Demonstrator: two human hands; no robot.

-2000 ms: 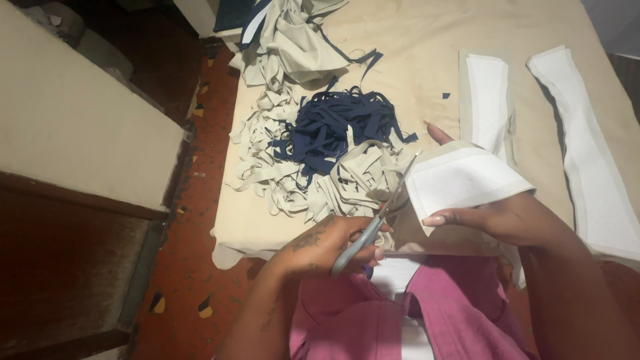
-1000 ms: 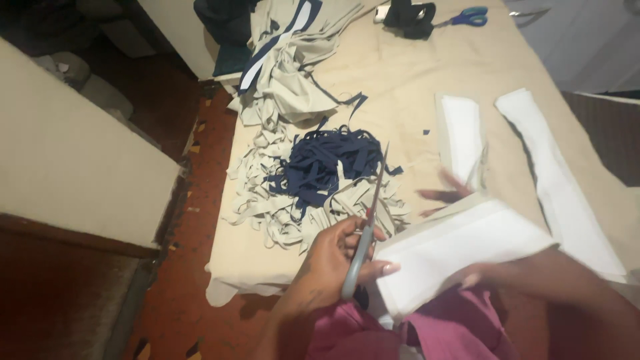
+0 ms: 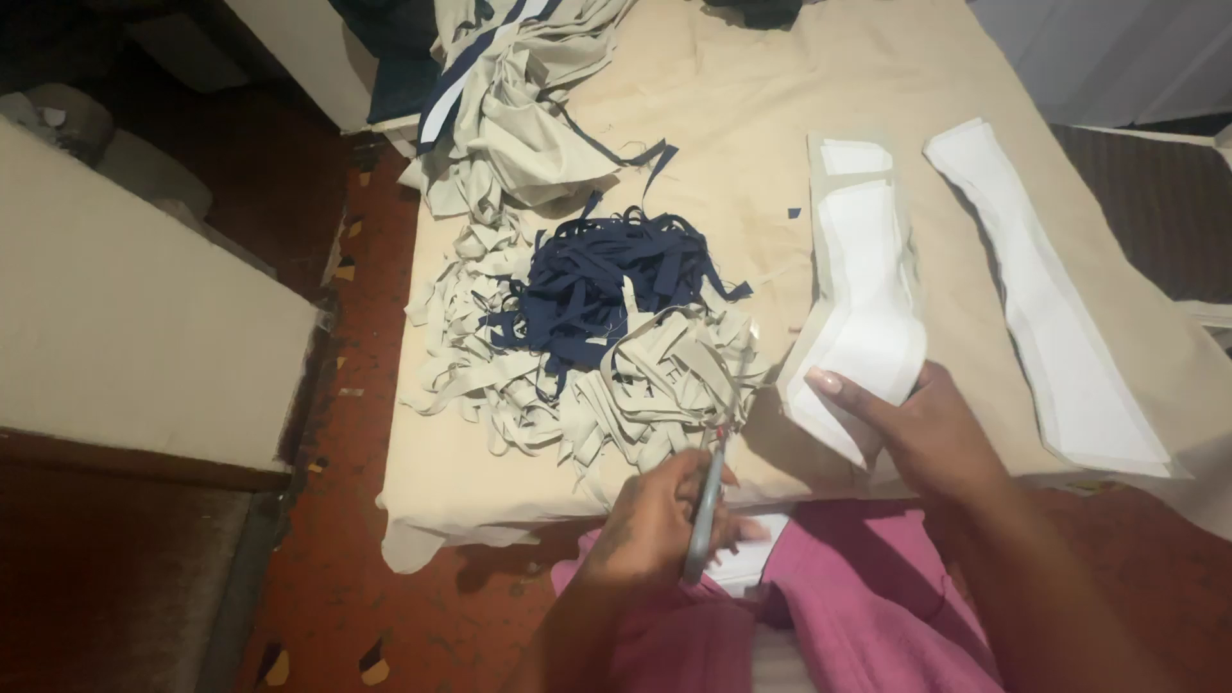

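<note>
My left hand [image 3: 664,520] is closed around the grey handles of a pair of scissors [image 3: 707,515], whose blades point up toward the cut strips; the blades are blurred. My right hand [image 3: 905,414] grips the near end of a beige fabric piece with a white backing [image 3: 861,279], thumb on top, its far end lying on the cloth-covered table [image 3: 712,106]. A second long white-backed piece [image 3: 1049,308] lies to the right. Left of the held piece is a heap of navy fabric strips [image 3: 616,279] on beige strips [image 3: 500,385].
Crumpled beige fabric [image 3: 529,125] with a navy and white band lies at the table's far left. A small navy scrap [image 3: 794,213] rests near the middle. A dark object [image 3: 756,12] is at the far edge. Pink cloth [image 3: 847,597] covers the lap below the near edge.
The white-backed piece in my right hand has moved from over the lap onto the table, beside the heap. My left hand still holds the scissors, now lower and away from the piece.
</note>
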